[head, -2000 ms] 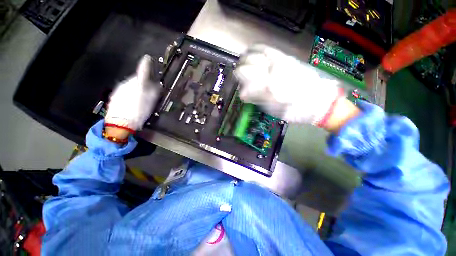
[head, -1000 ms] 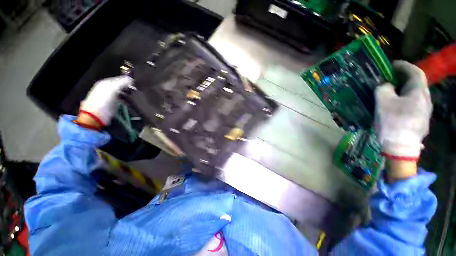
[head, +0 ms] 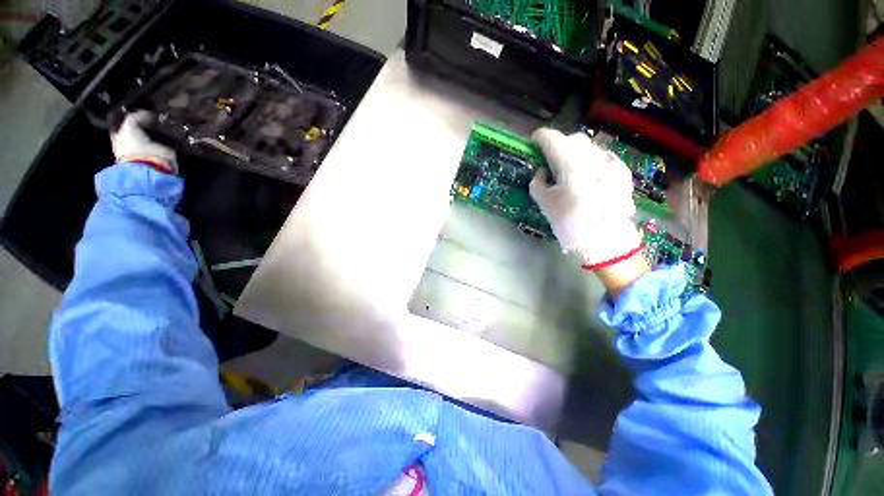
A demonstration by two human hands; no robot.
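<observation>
My left hand [head: 142, 141], in a white glove, grips the left end of an empty black solder pallet [head: 242, 116]. The pallet is over the large black tote [head: 39, 208], slightly blurred. My right hand [head: 586, 189], gloved, holds a green circuit board [head: 496, 172] by its right part, at the back of the bench mat [head: 475, 276]. The board's bright green terminal row faces the back. The fingers hide its right end, and I cannot tell whether it touches the mat.
More boards lie right of my right hand [head: 664, 242]. The strip bin [head: 485, 73] and small parts tray [head: 659, 82] stand at the back. A red-orange wrapped post [head: 795, 116] crosses the right. Green strips [head: 218, 276] lie in the tote's near end.
The pallet has moved from over the bench left to the tote, held by my left hand. My right hand has brought the board left from the bench's right side, with its terminal row now toward the back.
</observation>
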